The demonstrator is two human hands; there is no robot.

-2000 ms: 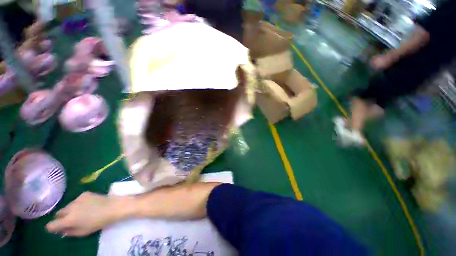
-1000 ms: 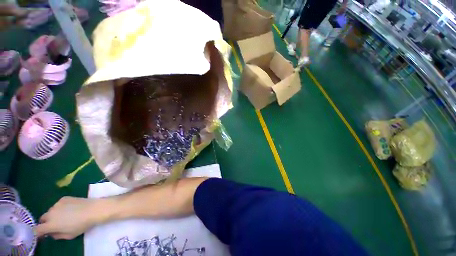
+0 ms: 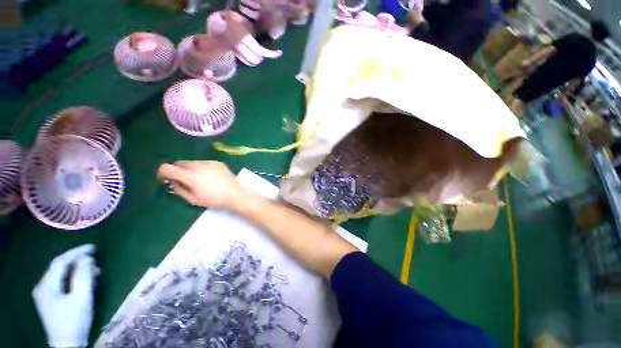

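Note:
My right hand (image 3: 204,183) is bare, its arm reaching across a white sheet (image 3: 187,248). Its fingers are curled over the green table, with a tiny dark bit at the fingertips that is too small to name. My left hand (image 3: 67,299), in a white glove, is at the lower left, thumb and fingers apart, with nothing visible in it. A heap of small metal springs (image 3: 218,299) lies on the sheet. Pink fan heads (image 3: 73,180) stand on the table just above my left hand.
A large pale woven sack (image 3: 408,75) lies open beyond my arm, with more springs (image 3: 340,190) inside. A yellow tie (image 3: 252,149) trails from it. More fan heads (image 3: 199,107) stand at upper left. Cardboard (image 3: 476,212) and a person in dark clothes (image 3: 560,66) are at the right.
The view has swung left, so the sack now shows further right. My gloved left hand has come into view. My right hand is now away from the fan head, and more of the spring heap shows.

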